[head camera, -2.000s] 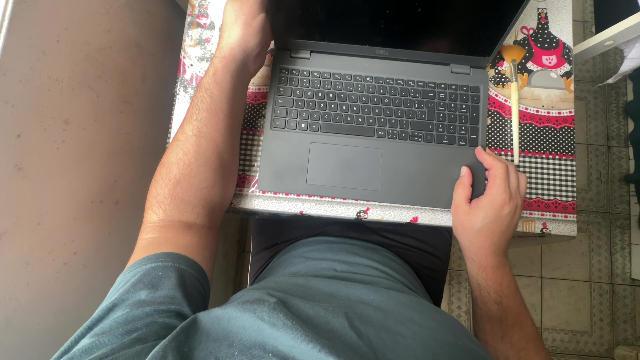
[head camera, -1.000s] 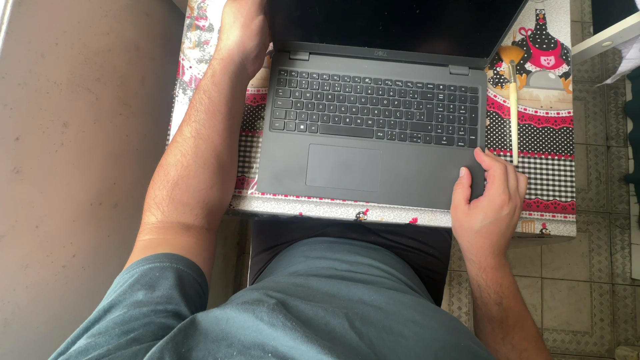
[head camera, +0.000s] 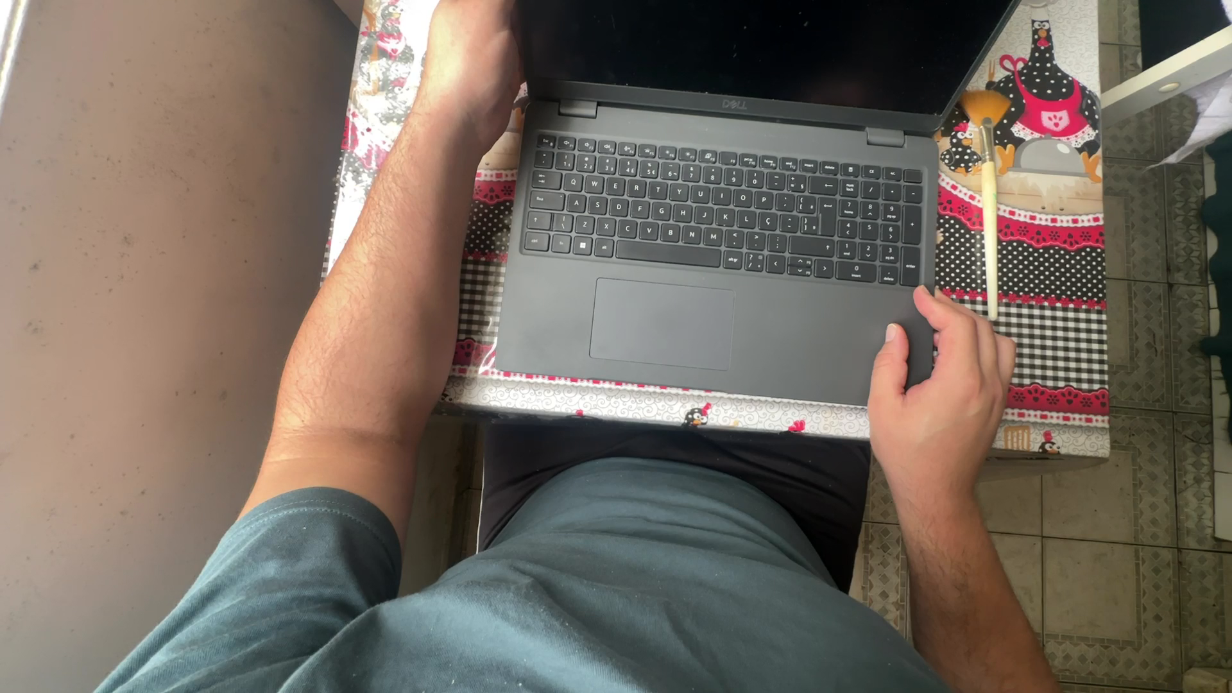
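Note:
An open Dell laptop (head camera: 663, 322) lies on a patterned tablecloth, its dark screen (head camera: 751, 53) cut off by the top of the view. My left hand (head camera: 476, 72) is at the screen's left edge; its fingers are partly hidden behind the screen and out of view, so its grip cannot be told. At the front right corner of the laptop's base, my right hand (head camera: 943, 385) grips the edge, thumb on top and fingers along the side. A fan brush (head camera: 990, 202) with a pale handle lies on the cloth right of the laptop.
The tablecloth (head camera: 1059, 337) bears hens and checks and covers a small table whose front edge is close to my body. A large smooth beige surface (head camera: 144, 289) stands at the left. Tiled floor (head camera: 1088, 587) shows at the right, with a white bar (head camera: 1169, 82) at the upper right.

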